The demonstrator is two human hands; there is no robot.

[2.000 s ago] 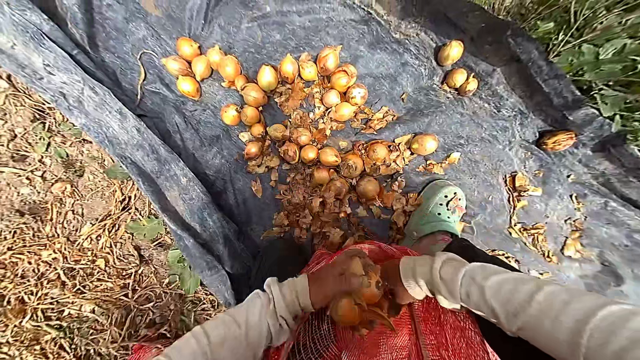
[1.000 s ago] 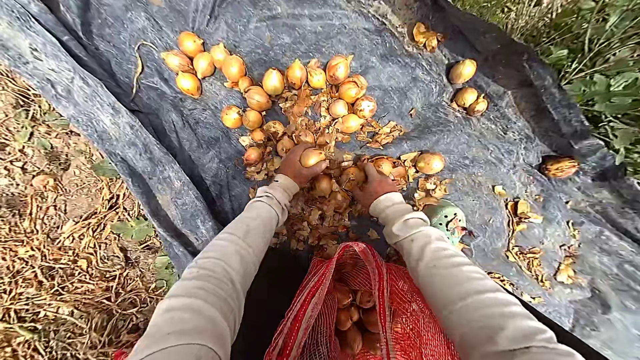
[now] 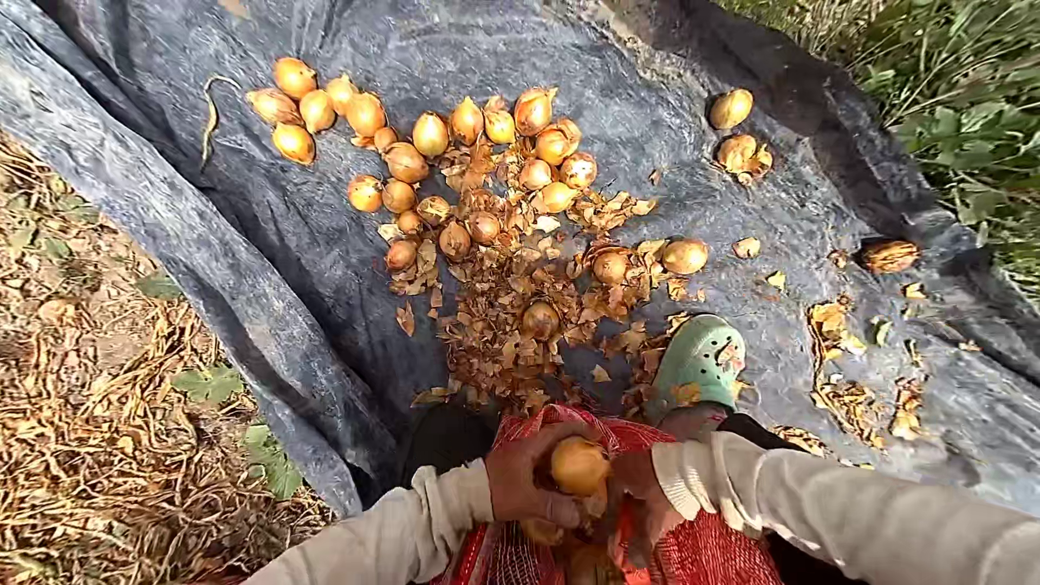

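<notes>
My left hand (image 3: 532, 475) is curled round a yellow onion (image 3: 579, 466) over the mouth of a red mesh sack (image 3: 715, 552). Close beside it, my right hand (image 3: 642, 500) is at the sack's opening; its fingers are partly hidden, and whether it grips an onion is unclear. More onions show below my hands inside the sack. Beyond the sack, loose yellow onions (image 3: 430, 134) lie in a spread on a grey-blue tarp (image 3: 325, 244), with dry onion skins (image 3: 504, 341) heaped among them.
A green clog (image 3: 700, 361) on a foot stands right of the skins. A few onions (image 3: 731, 109) lie apart at the right, near green plants (image 3: 967, 138). Dry stalks (image 3: 106, 422) cover the ground left of the tarp's folded edge.
Both hands have moved from the onions and skins on the tarp back to the sack, and an onion is in my left hand. Fewer onions lie near the heaped skins.
</notes>
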